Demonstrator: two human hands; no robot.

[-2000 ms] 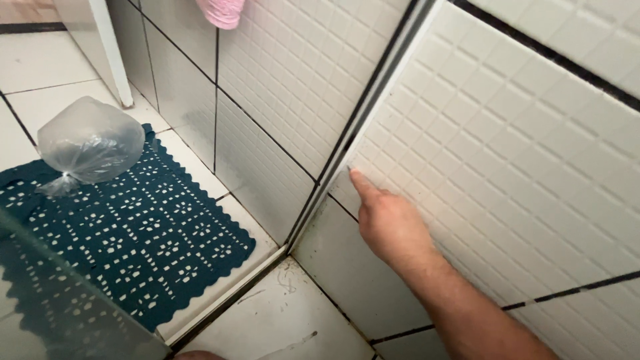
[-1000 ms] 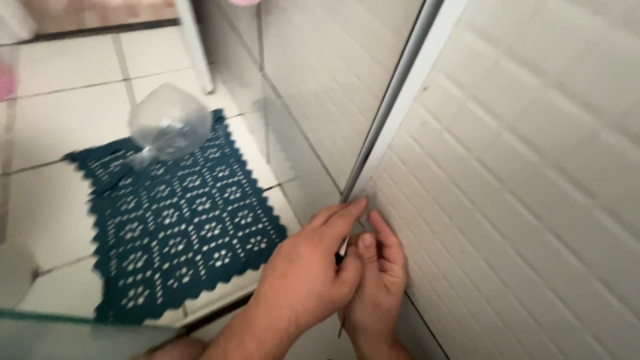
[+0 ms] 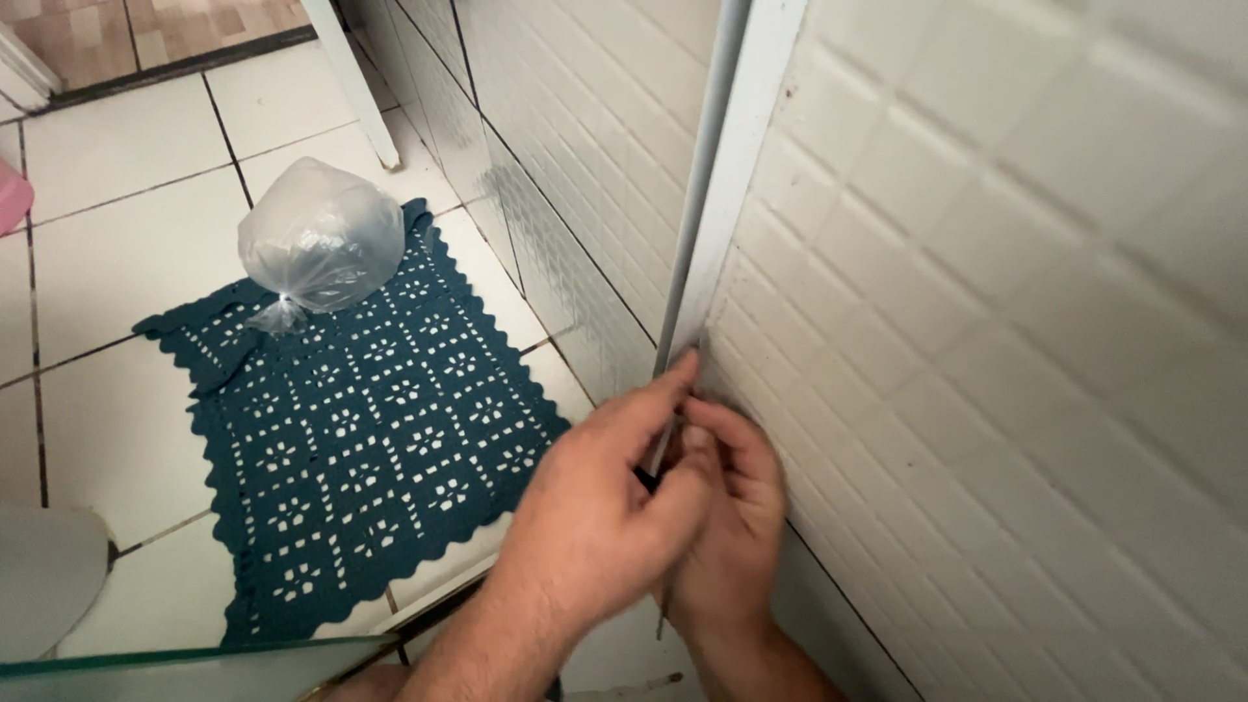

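Observation:
Both of my hands meet at the white metal frame strip (image 3: pixel 736 146) that runs down the tiled wall. My left hand (image 3: pixel 609 497) points its index finger at the lower part of the strip, its thumb bent toward the other hand. Right beside it, my right hand (image 3: pixel 731 517) has curled fingers near the same spot. A small dark piece shows between the hands, and a thin rod-like end sticks out below them; what they belong to is hidden, and which hand holds them is unclear.
A teal crocheted mat (image 3: pixel 380 419) lies on the white tile floor, with a tied clear plastic bag (image 3: pixel 322 234) on it. A glass panel edge (image 3: pixel 195 655) crosses the lower left. A white door edge (image 3: pixel 356 88) stands at the top; a pink object (image 3: pixel 12 198) is far left.
Two seconds ago only my right hand was in view, one finger pointing at the strip. My left hand has since come in beside it. The view has shifted.

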